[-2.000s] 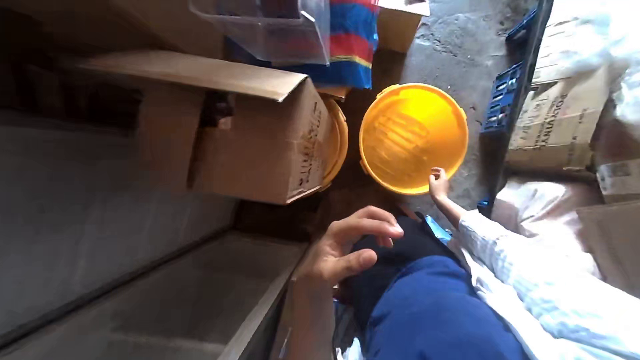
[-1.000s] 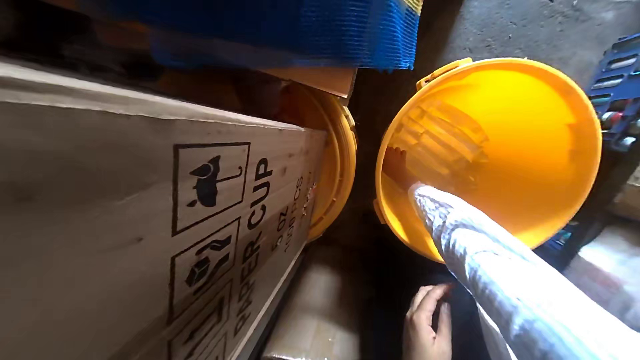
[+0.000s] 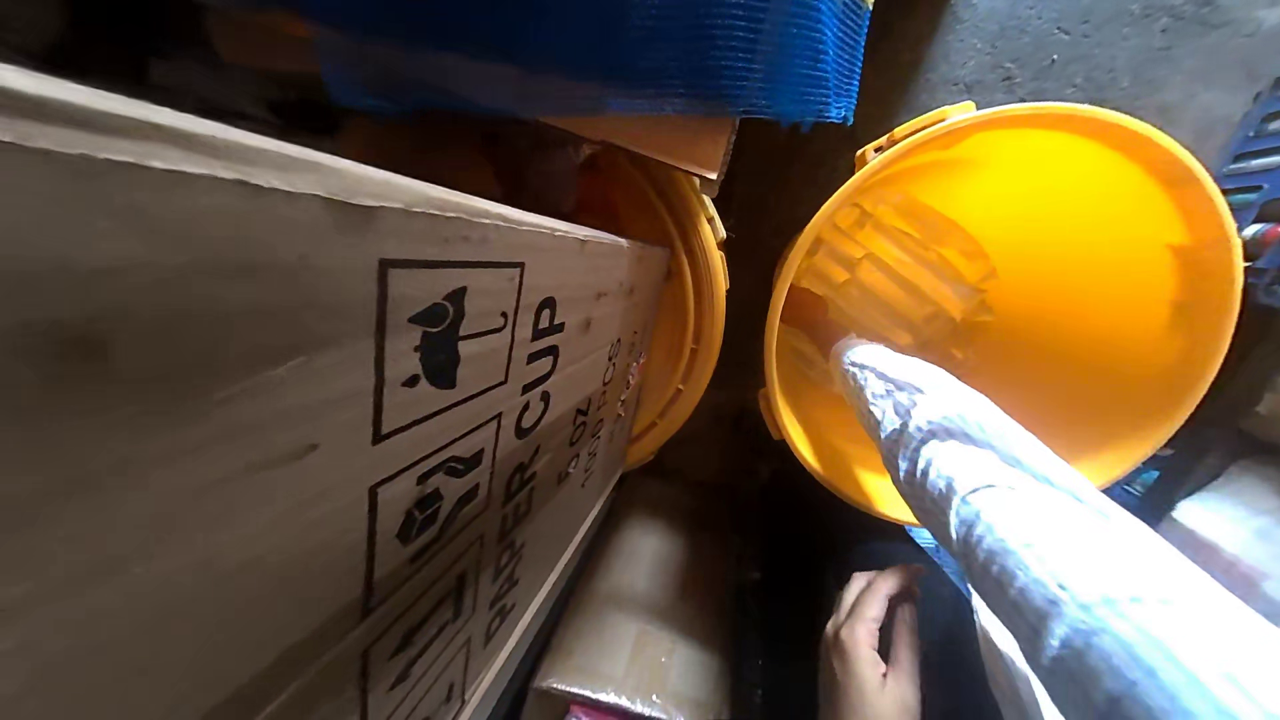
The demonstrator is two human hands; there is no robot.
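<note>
A large yellow plastic bucket (image 3: pixel 1090 300) stands at the right, its mouth facing up. Inside, along its left part, lie several flat, yellow-tinted pieces (image 3: pixel 890 265) that I cannot name. My right arm, in a pale patterned sleeve, reaches over the bucket's near rim. My right hand (image 3: pixel 812 312) is down inside by the left wall, beside these pieces; its fingers are in shadow, so its grip is unclear. Below the bucket, my left hand (image 3: pixel 872 640) hangs with bent fingers, thumb apart, nothing in it.
A big cardboard carton (image 3: pixel 250 400) printed for paper cups fills the left. Behind its edge is another yellow bucket (image 3: pixel 690 330), partly hidden. Blue woven material (image 3: pixel 600 60) hangs above. A taped carton (image 3: pixel 640 600) lies below, and a blue plastic crate (image 3: pixel 1255 160) sits at the right edge.
The view has moved much closer to the carton and buckets. My right hand was at the bucket's rim two seconds ago and is now inside. My left hand has lowered.
</note>
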